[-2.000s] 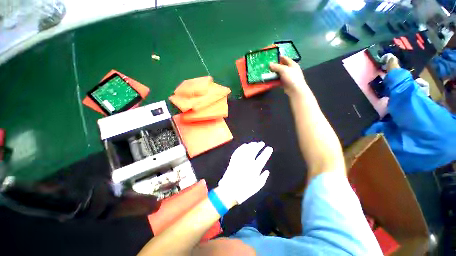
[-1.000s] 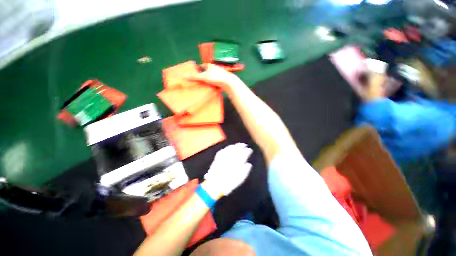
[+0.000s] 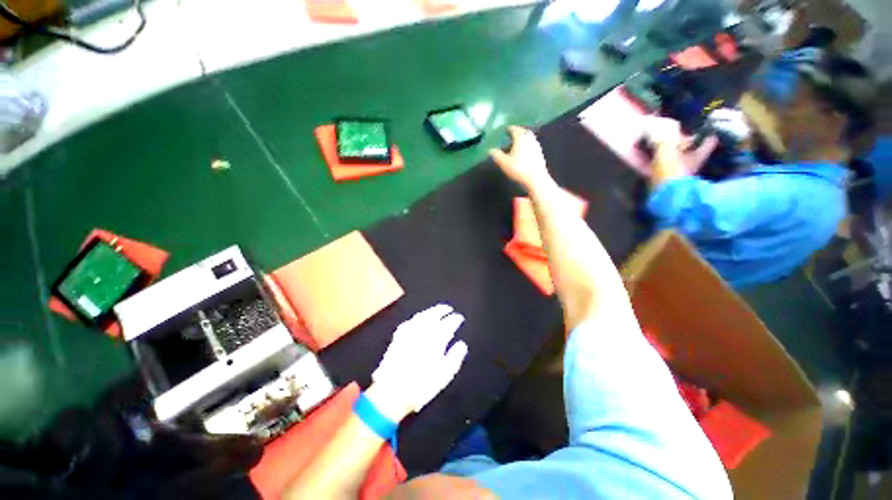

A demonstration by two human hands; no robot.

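Note:
My right hand (image 3: 523, 158), bare, is held out with fingers apart and empty, just right of a board unit (image 3: 455, 127) on the green belt. A gap shows between them. Another board unit (image 3: 363, 141) sits on a red foam pad (image 3: 364, 170) to the left. Some orange-red foam pads (image 3: 530, 256) lie on the black mat, partly hidden by my right forearm. My left hand (image 3: 421, 359), in a white glove with a blue wrist band, rests open over the black mat, holding nothing visible.
The screw feeder (image 3: 210, 348) stands at left, with a foam stack (image 3: 342, 285) beside it and a board unit (image 3: 100, 280) behind. More foam (image 3: 311, 457) lies under my left forearm. An open carton (image 3: 729, 337) is at lower right. A neighbouring worker (image 3: 753, 220) sits beyond it.
The loose pads left the place behind the feeder; pads now lie near my right forearm. My right hand let go of them and moved right. My left hand stays open; the view shifted.

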